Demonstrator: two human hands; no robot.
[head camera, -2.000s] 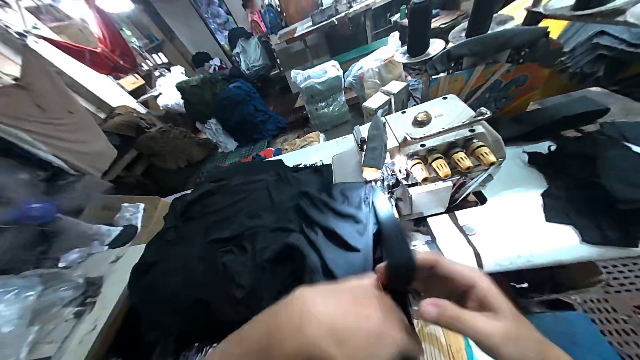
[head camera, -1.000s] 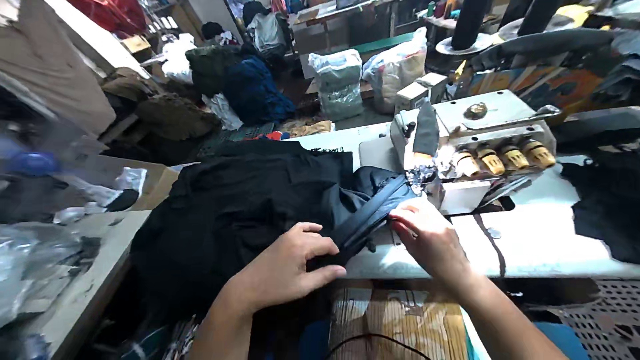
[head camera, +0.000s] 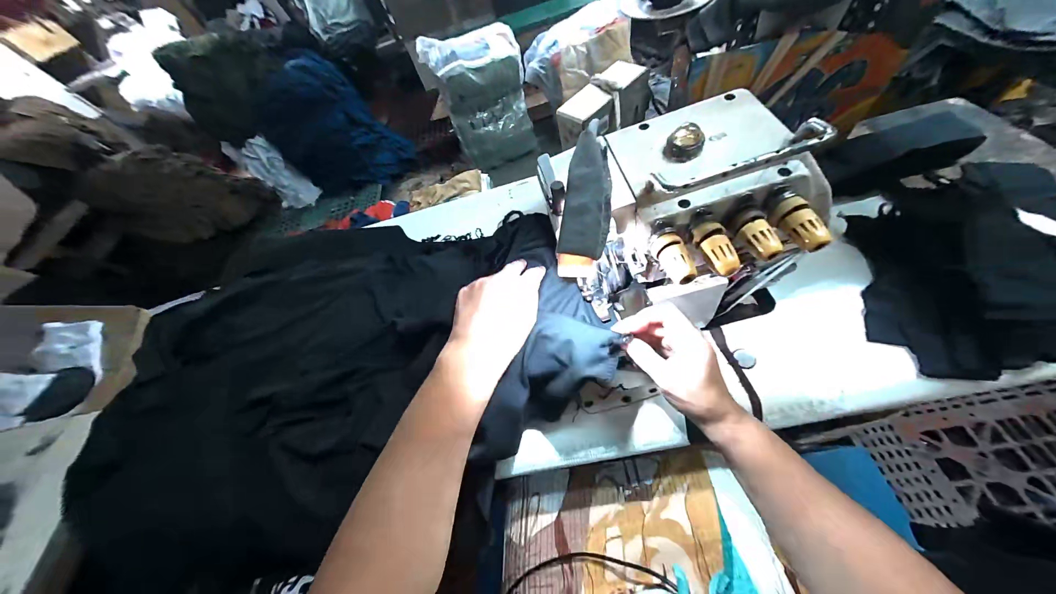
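Dark fabric (head camera: 313, 355), black and dark grey-blue, lies over the left of the white table and reaches the needle area of an overlock sewing machine (head camera: 701, 157). My left hand (head camera: 499, 309) rests on the cloth, fingers together, left of the presser area; whether it pinches the cloth does not show. With thumb and forefinger my right hand (head camera: 672, 355) pinches the fabric's edge, just in front of the machine. Yellow tension knobs (head camera: 755, 235) line the machine's front. A dark pad with an orange end (head camera: 586, 198) stands above the needle area.
Dark cloth pieces (head camera: 965, 280) lie on the table at right, above a perforated plastic basket (head camera: 973, 454). Small boxes (head camera: 586, 111) and a plastic-wrapped bundle (head camera: 487, 107) stand behind the machine. An open cardboard box (head camera: 124, 355) is at left. A black cable (head camera: 577, 557) crosses patterned material below.
My left hand has moved forward onto the fabric near the machine. My right hand still holds cloth near the needle area. The view has moved closer to the machine.
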